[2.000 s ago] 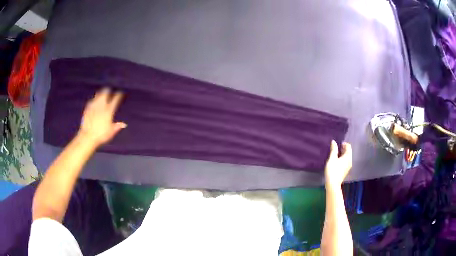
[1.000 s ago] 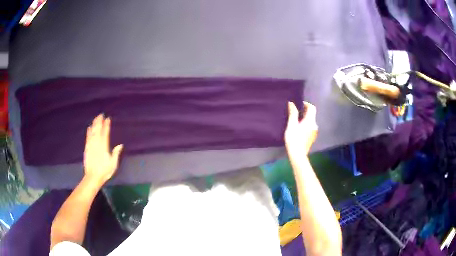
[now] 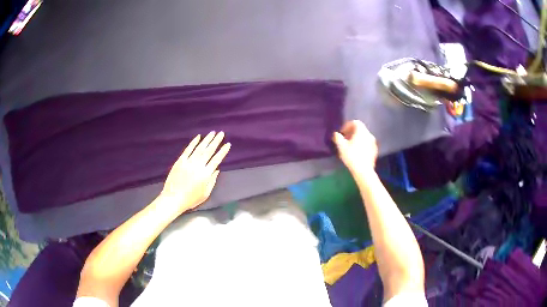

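Note:
Dark purple trousers (image 3: pixel 120 132) lie lengthwise as a long flat panel on the grey cloth-covered table (image 3: pixel 198 42), with soft creases along them. My left hand (image 3: pixel 195 171) is flat, fingers spread, on the near edge of the panel around its middle. My right hand (image 3: pixel 356 144) pinches the near corner of the panel's right end between thumb and fingers. A silver steam iron (image 3: pixel 414 84) with a light wooden handle stands to the right of the panel, near the table's right end.
A yellowish hose (image 3: pixel 495 67) runs right from the iron. Small orange and blue items (image 3: pixel 457 108) lie beside the iron. Purple garments (image 3: pixel 474 150) hang and lie at the right. A blue crate (image 3: pixel 435 210) is on the green floor. A red-and-white object (image 3: pixel 25 17) is at the far left.
My left hand has moved right along the panel from near its left part to its middle. My right hand stays at the right end, its fingers now closed on the cloth. The view has shifted.

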